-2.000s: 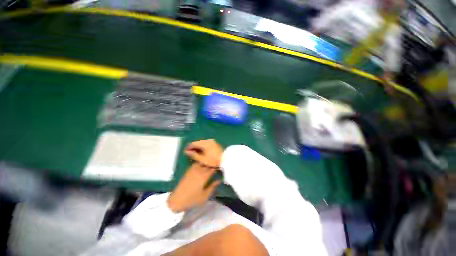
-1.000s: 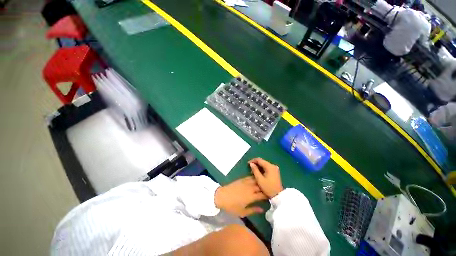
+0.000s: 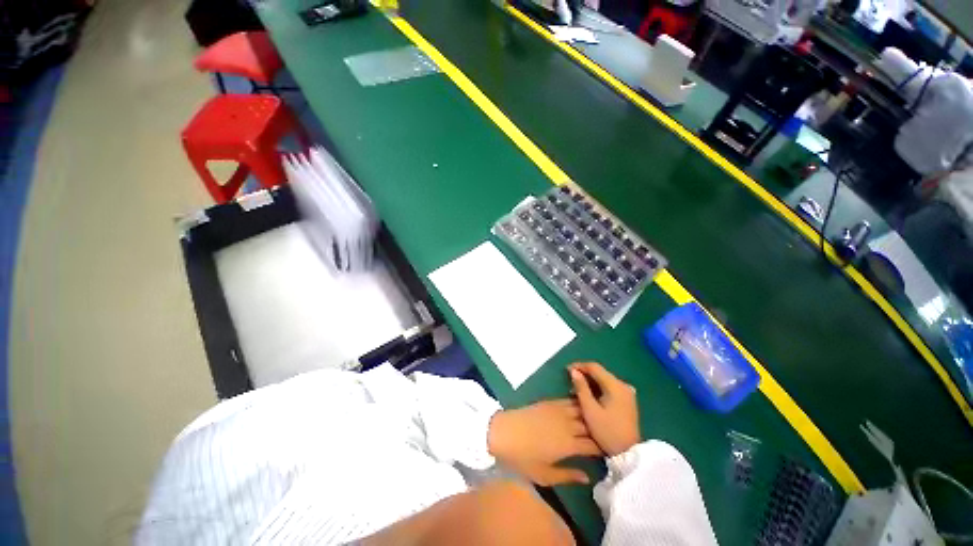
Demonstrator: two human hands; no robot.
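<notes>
My left hand [image 3: 546,439] lies at the bench's front edge, thumb apart, its fingertips against my right hand; no item shows in it. My right hand [image 3: 610,411] rests on the green bench with its fingers bent; whether something small is between them cannot be told. A blank white sheet [image 3: 501,312] lies flat just beyond my hands. Behind it is a clear blister tray [image 3: 581,253] with rows of dark parts. To the right is an open blue box [image 3: 702,357] with a clear bag inside.
A small clear bag of dark parts [image 3: 742,459], a dark grid sheet [image 3: 798,503] and a white machine [image 3: 886,519] are at lower right. A black tote [image 3: 205,309] with upright white dividers [image 3: 333,208] stands left of the bench, near red stools [image 3: 237,139]. People in white are beyond.
The view has swung left, bringing in the tote and stools, and the bench items now sit further right. My hands remain together; my left fingers have shifted from near my right wrist onto the hand.
</notes>
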